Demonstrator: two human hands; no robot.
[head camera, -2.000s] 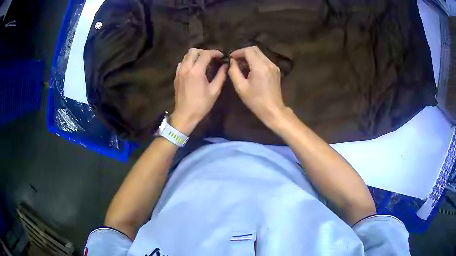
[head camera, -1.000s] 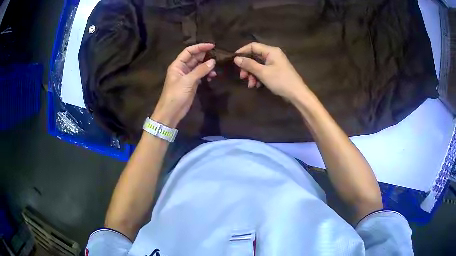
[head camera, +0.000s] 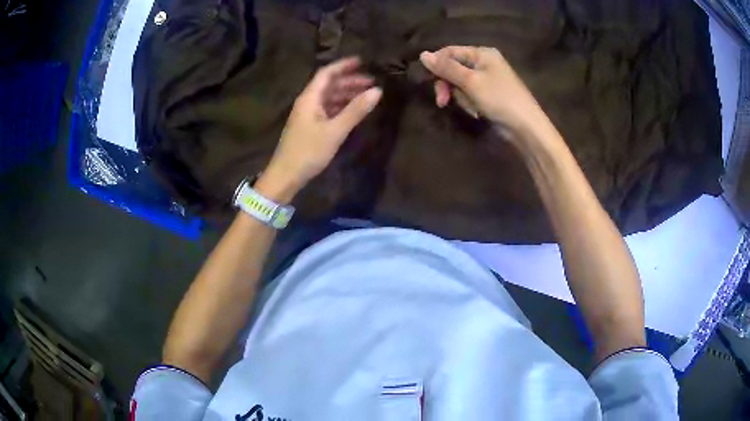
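Observation:
A dark brown garment (head camera: 493, 185) lies spread over the white table. A small pale round dot (head camera: 160, 16) shows near its upper left end. My left hand (head camera: 333, 115) is above the middle of the garment, slightly blurred, thumb and fingers apart, holding nothing that I can see. My right hand (head camera: 477, 82) is to its right, thumb and forefinger pinched on a thin brown strip (head camera: 403, 67) of the garment. The strip is dark and hard to make out against the cloth.
The white table (head camera: 658, 263) shows at the lower right and along the left. A blue crate (head camera: 140, 204) with clear plastic in it is beside the table's left edge. A sticker sheet (head camera: 715, 304) lies along the right edge. A slatted wooden item (head camera: 62, 349) is on the floor.
My hands were together over the garment's middle and have moved apart. My right hand has moved right and up. My left hand's fingers have opened. The garment has shifted slightly in view.

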